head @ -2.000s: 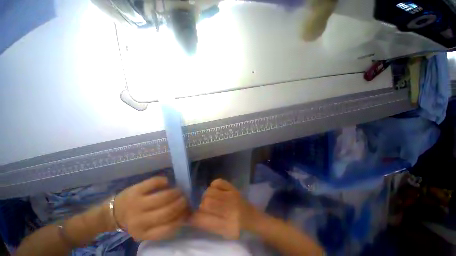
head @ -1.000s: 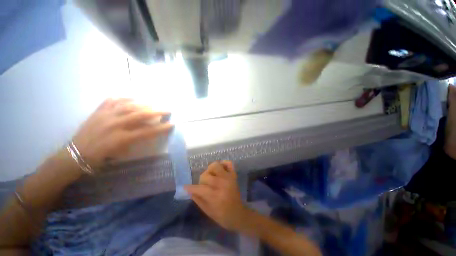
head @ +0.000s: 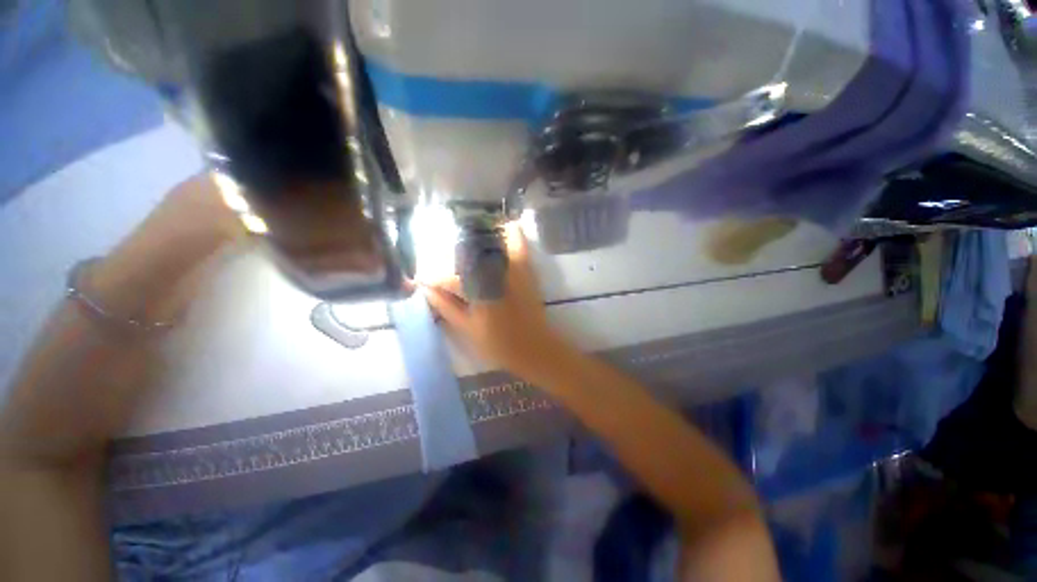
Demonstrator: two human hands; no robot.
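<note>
A narrow pale blue fabric strip (head: pixel 436 387) runs from under the sewing machine head (head: pixel 455 125) down over the ruler-marked table edge. My right hand (head: pixel 500 313) is at the needle area beside the strip's upper end, its fingertips partly hidden by the machine parts and glare. Whether it grips the strip cannot be told. My left hand (head: pixel 216 216) reaches behind the dark shiny upright piece (head: pixel 290 136) at the head's left end. Its fingers are hidden there. The presser foot area is lost in white lamp glare.
Light blue panels (head: pixel 57 80) lie at the far left. A purple cloth (head: pixel 819 148) drapes over the head, a yellowish item (head: pixel 748 239) below it. A dark red handle (head: pixel 847 262) lies at right. Blue pieces hang at the right table end (head: pixel 969 290). Another person's arm shows far right.
The view has moved closer to the machine head. Both hands have moved up to the needle area. The right hand has left the strip's lower end, which now hangs free over the edge.
</note>
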